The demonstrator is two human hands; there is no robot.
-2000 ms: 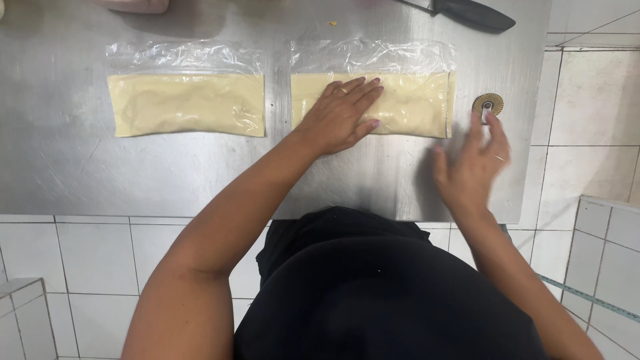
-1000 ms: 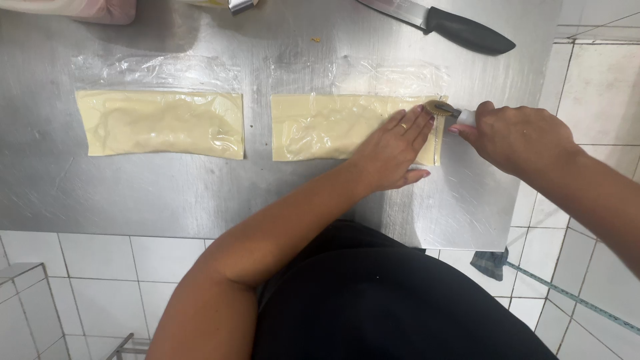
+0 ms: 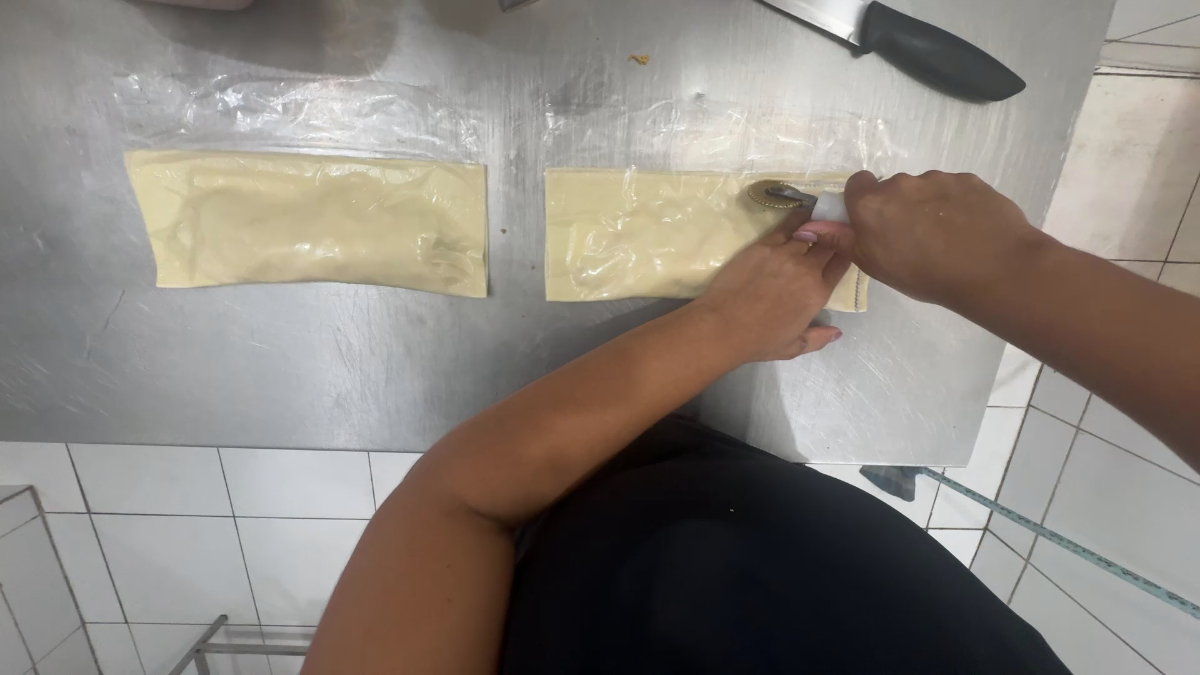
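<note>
A folded sheet of pale dough [image 3: 628, 234] with a lumpy middle lies on the steel table, clear plastic film [image 3: 694, 131] over it and beyond its far edge. My right hand [image 3: 937, 230] grips the white handle of a fluted pastry wheel [image 3: 774, 194], whose brass-coloured wheel rests near the dough's far edge. My left hand [image 3: 778, 291] lies on the dough's right part, fingers beside the handle, holding nothing. A zigzag line runs down the dough's right edge. At the left is a second filled dough sheet [image 3: 319, 225], also under film.
A knife with a black handle [image 3: 937, 56] lies at the far right of the steel table [image 3: 281, 375]. A small orange crumb [image 3: 639, 59] is beyond the film. Part of a pinkish container [image 3: 202, 3] shows at the far left edge. White floor tiles surround the table.
My right hand reached for the pastry wheel on the table, then held it at the dough's right corner. The wheel is now further left along the far edge. My left hand has moved to the right.
</note>
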